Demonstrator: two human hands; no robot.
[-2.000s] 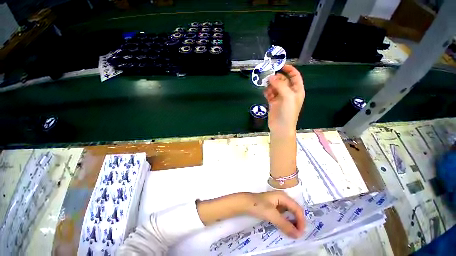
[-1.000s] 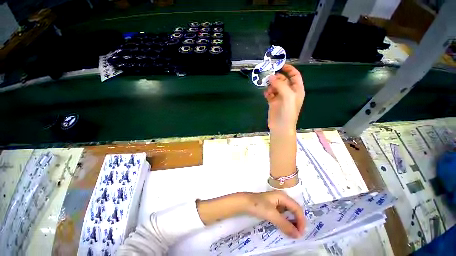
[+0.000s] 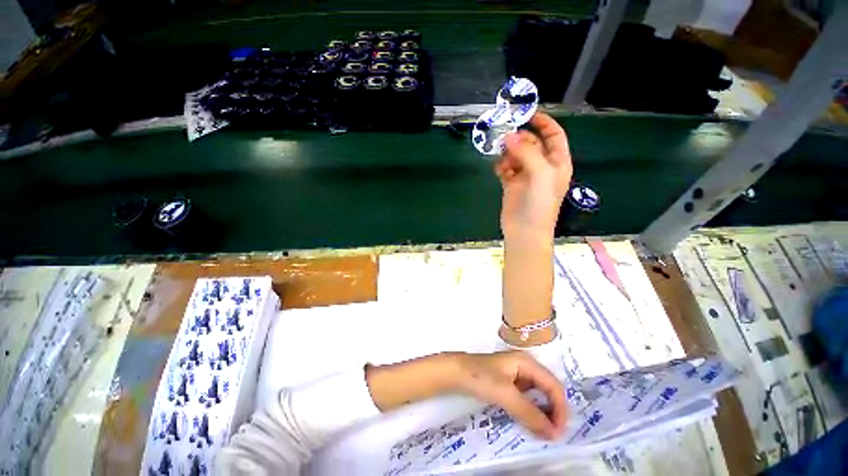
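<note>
My right hand (image 3: 537,177) is raised over the green belt, fingertips pinching round printed stickers (image 3: 505,116); two overlapping discs show. My left hand (image 3: 525,390) is low in front of me, palm down over the pale printed strips (image 3: 642,402), thumb and fingers apart, nothing visible in it. Whether its fingertips touch the strips I cannot tell. A labelled black cylinder (image 3: 584,197) stands on the belt just right of my right wrist. Another labelled one (image 3: 172,214) is at the left, beside a dark round shape.
A label sheet stack (image 3: 209,372) lies left on the bench. The green conveyor belt (image 3: 372,200) crosses beyond. A tray of cylinders (image 3: 377,82) and dark blocks stand across it. A slanted metal upright (image 3: 735,153) is at the right. A pink scrap (image 3: 609,268) lies behind the strips. Something blue shows at the right edge.
The cylinders have moved right along the belt; one now shows right of my right wrist. Both hands keep nearly the same pose, and the view has shifted slightly.
</note>
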